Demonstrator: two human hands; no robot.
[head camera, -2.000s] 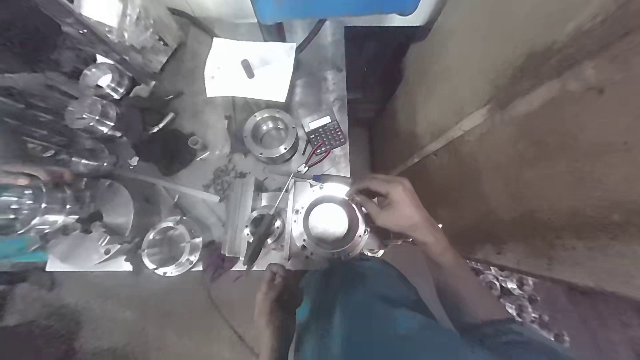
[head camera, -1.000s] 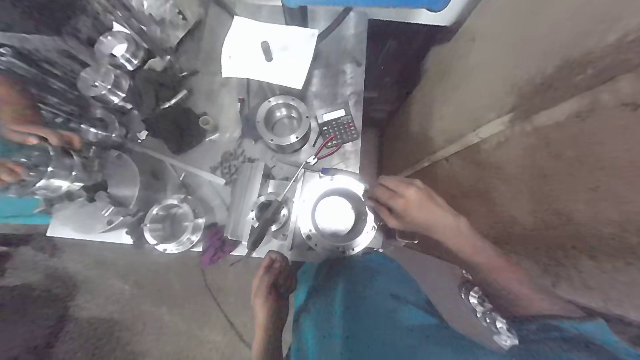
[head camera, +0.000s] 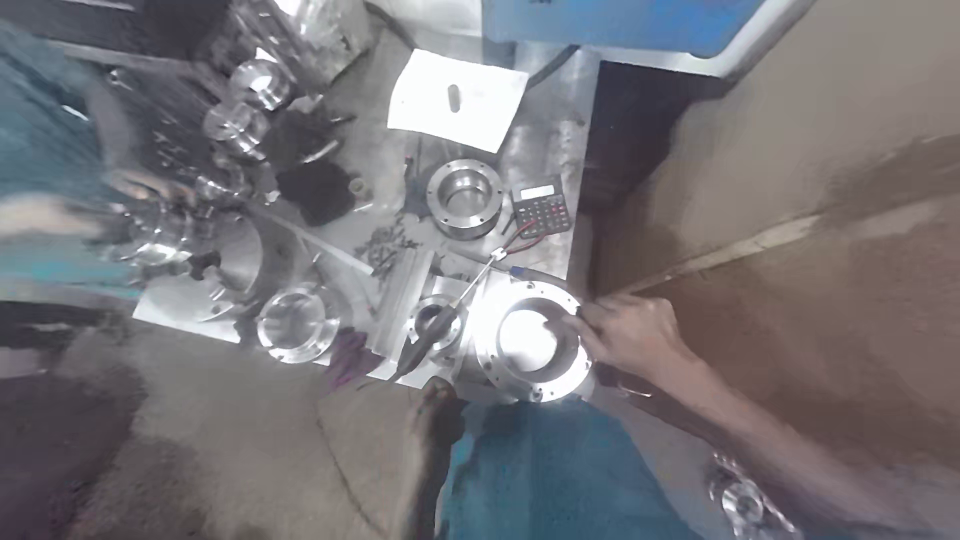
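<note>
My right hand (head camera: 630, 330) touches the right rim of a large flanged metal ring (head camera: 487, 349), fingers at its upper right edge; whether it grips the rim is unclear. My left hand (head camera: 441, 405) hangs curled near the table's front edge, below a dark-handled tool (head camera: 427, 341) with a thin metal shaft. That tool lies across a smaller flanged metal part (head camera: 415, 319). Behind are red-handled pliers (head camera: 517, 241), a calculator (head camera: 541, 206) and a flanged metal cup (head camera: 465, 199). A blue-tipped pen-like item (head camera: 517, 271) lies at the big ring's back edge.
White paper (head camera: 420, 97) bears a small dark cylinder (head camera: 454, 98). At left are a metal ring (head camera: 298, 324), a purple cloth (head camera: 351, 360), a steel rule-like strip (head camera: 322, 241) and a co-worker's hands (head camera: 142, 184) at metal parts. A blue container (head camera: 615, 26) stands at the back.
The co-worker at the left has come further into view, leaning over the parts. My right hand stays at the large ring's rim. My left hand stays near the table's front edge.
</note>
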